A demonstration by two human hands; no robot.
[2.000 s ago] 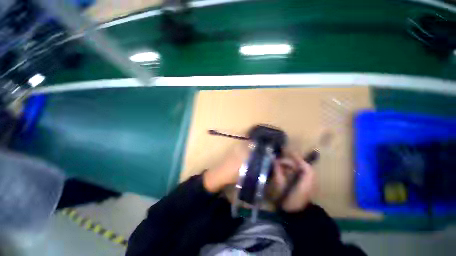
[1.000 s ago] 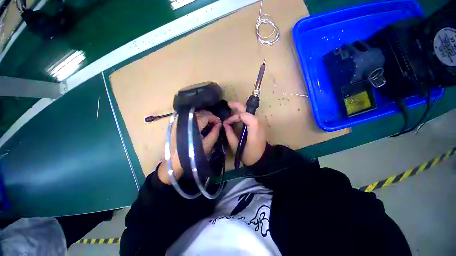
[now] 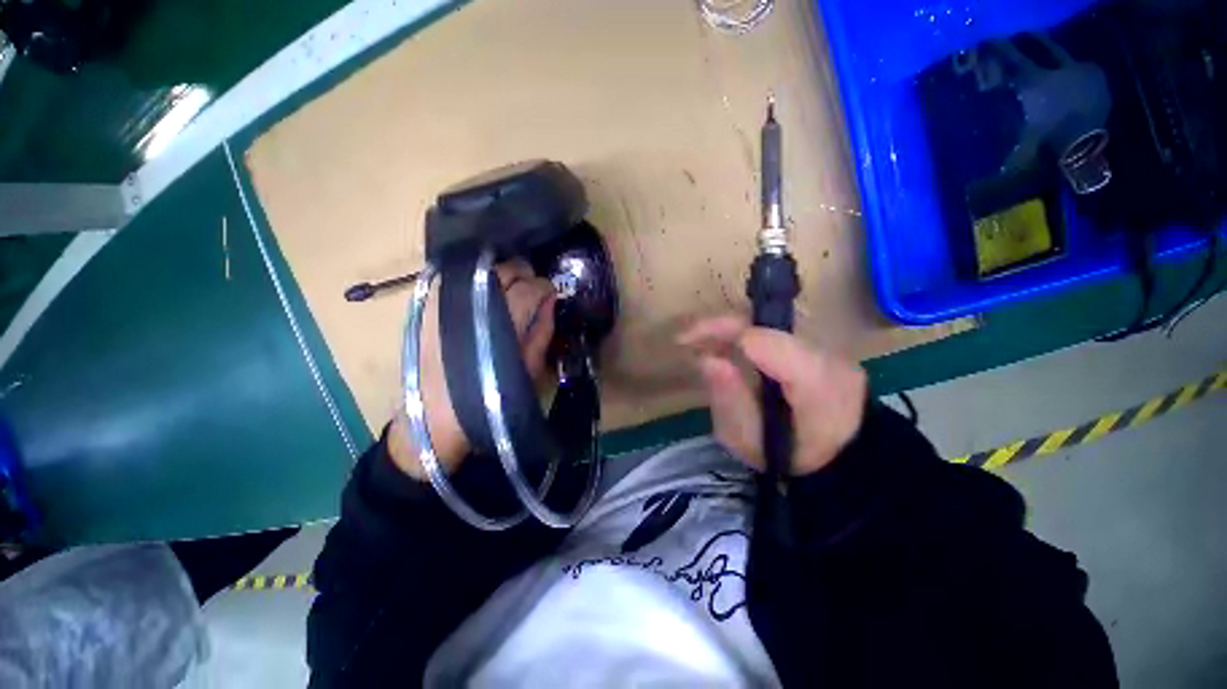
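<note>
The black headset (image 3: 474,364) is held over the tan work board (image 3: 673,81) by my left hand (image 3: 526,303), which is partly hidden behind the headband pad and clear hoops. The glossy open ear cup (image 3: 588,280) faces up beside my left fingers. The closed ear cup (image 3: 505,205) is above it, and the boom microphone (image 3: 384,285) sticks out to the left. My right hand (image 3: 794,393) holds the soldering iron (image 3: 772,276), its metal tip pointing up and away, apart from the headset. Lead wires cannot be made out.
At the right is a blue tray (image 3: 885,256) with a yellow sponge (image 3: 1017,238), a binder clip (image 3: 1087,159) and dark equipment. A solder wire coil (image 3: 736,11) lies at the board's top edge. The green bench (image 3: 135,390) and a grey-covered shape (image 3: 101,619) are at the left.
My right hand has moved right, away from the headset, with the soldering iron still in it. The glossy open ear cup has come into clear view. The camera view has shifted.
</note>
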